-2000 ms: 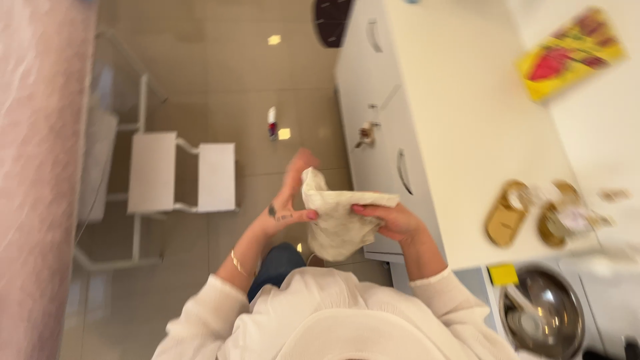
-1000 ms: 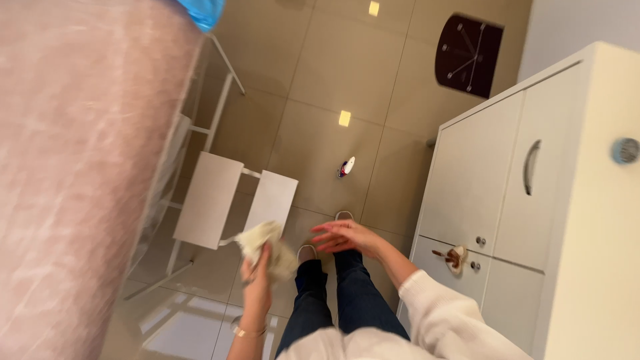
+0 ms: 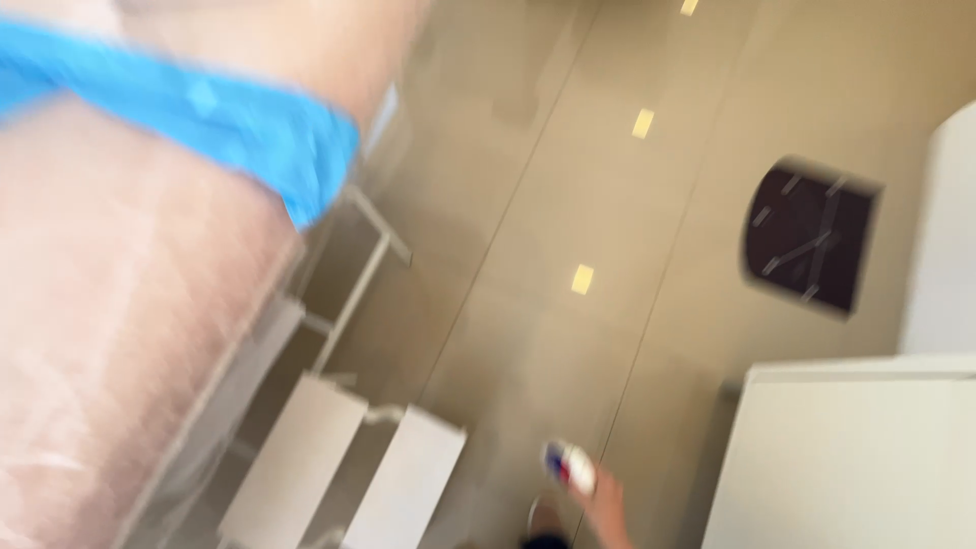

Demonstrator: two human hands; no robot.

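My right hand (image 3: 606, 499) reaches in from the bottom edge, blurred by motion. Its fingers appear closed around a small white, red and blue item (image 3: 570, 467), possibly a bottle or tube, whose coloured end points away from the hand. Just left of the wrist, part of a foot (image 3: 545, 512) and a dark trouser leg show at the bottom edge. My left hand is out of view, and so is the pale cloth.
At left stands a bed or couch under a clear plastic cover (image 3: 114, 305), with a blue plastic piece (image 3: 229, 114) across it. Beside it are white steps (image 3: 404, 480) and a metal frame (image 3: 354, 297). A white cabinet (image 3: 846, 457) is at lower right; a dark patterned mat (image 3: 812, 240) lies beyond.
The small white, red and blue item lay on the floor earlier and now appears in my right hand. My left hand, which held the cloth, has left the view. The view has shifted markedly.
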